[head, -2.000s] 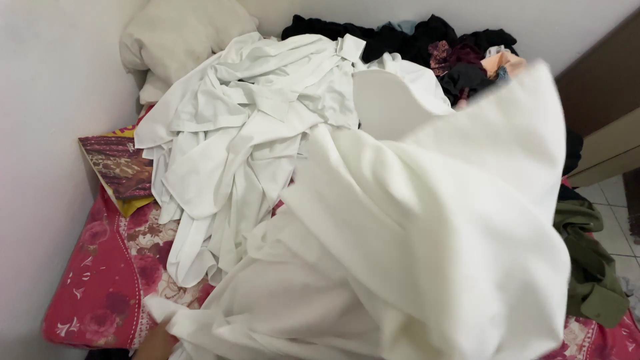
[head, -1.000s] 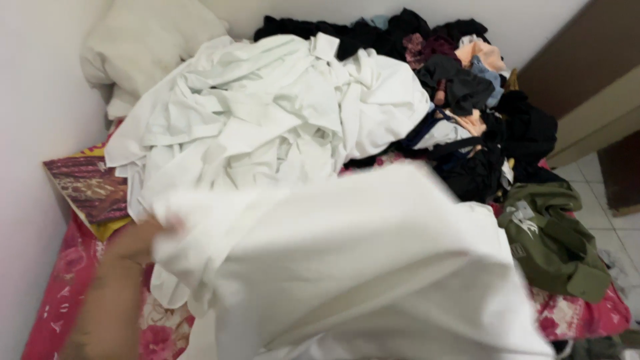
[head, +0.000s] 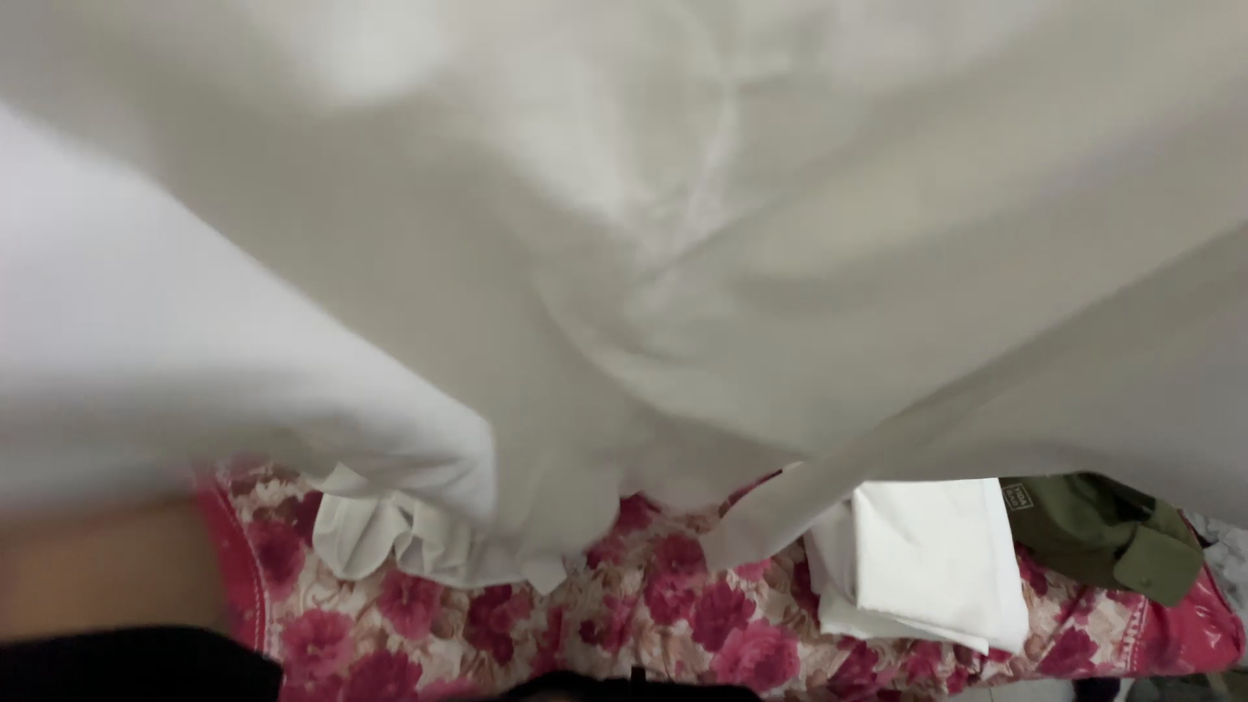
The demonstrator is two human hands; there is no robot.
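A large white cloth (head: 624,292) hangs spread across most of the head view, close to the camera, its folds meeting near the centre. My left forearm (head: 107,565), with a dark sleeve at its lower end, reaches in at the lower left; the hand itself is hidden behind the cloth or outside the frame. My right hand does not show. Below the hanging cloth, a folded white cloth (head: 926,565) lies on the bed at the lower right. The gathered edge of another white fabric piece (head: 366,536) shows at the lower left.
A red and cream floral bed cover (head: 682,595) runs along the bottom of the view. An olive green garment (head: 1102,536) lies near its right edge, beside the folded white cloth. Patterned floor or fabric shows past the bed's right edge.
The white cloth has been raised and spread, and it now blocks the clothes pile seen before. My left hand, on the cloth's edge a second ago, is out of sight.
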